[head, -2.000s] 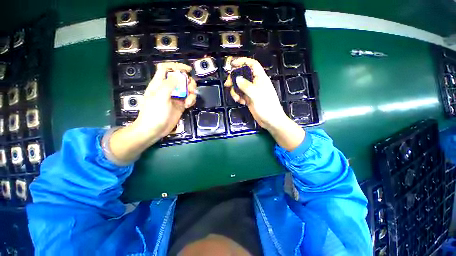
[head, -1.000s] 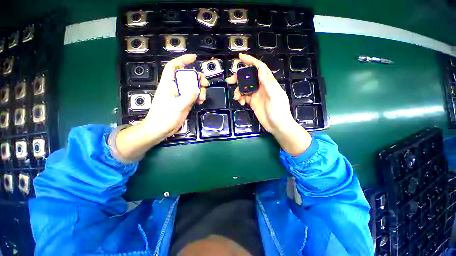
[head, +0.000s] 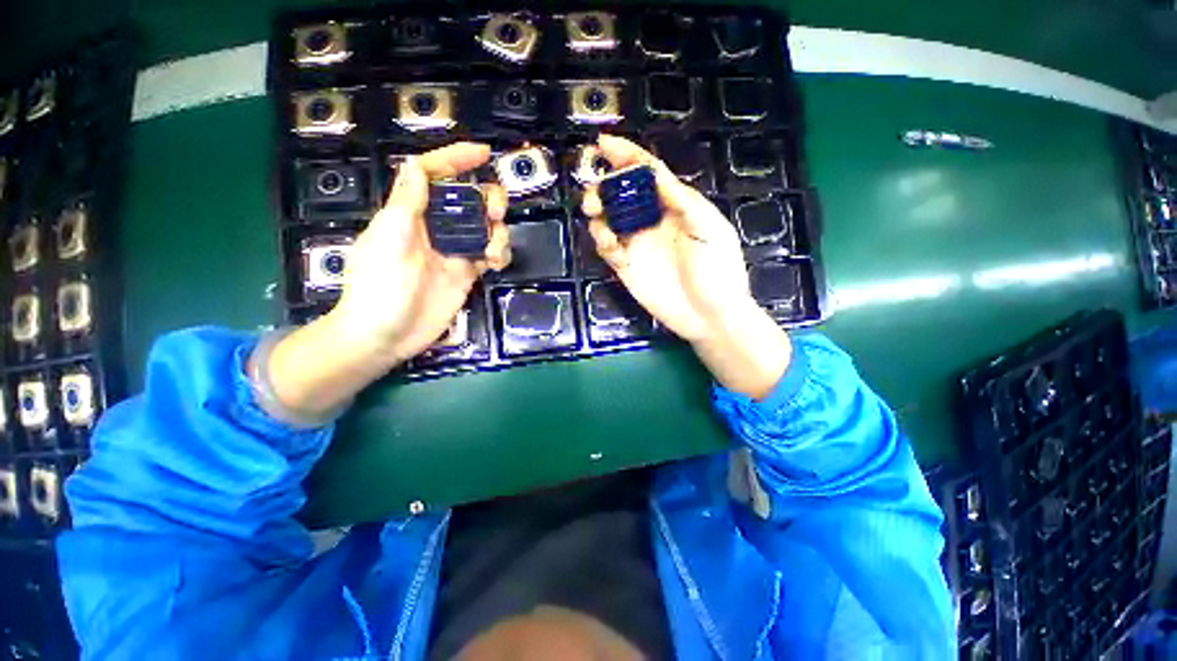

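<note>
My left hand holds a watch body face up between thumb and fingers. Its screen is dark with pale text lines. My right hand holds a second watch body, also dark with faint text lines. Both hands are above the black component tray. In its pockets lie gold, pale and black watch backs with round centres, such as one pale back between the hands, and glossy black squares at the right and front. The hands hide some pockets.
Left is a side tray with gold and pale watches. At right, a dark tray lies tilted over another. A thin silvery stick lies beyond the main tray on the green bench. A white strip crosses the back.
The left watch's screen has gone from blue-white, then white, to dark with text lines. The right one's small coloured marks have given way to text lines. The view has shifted slightly.
</note>
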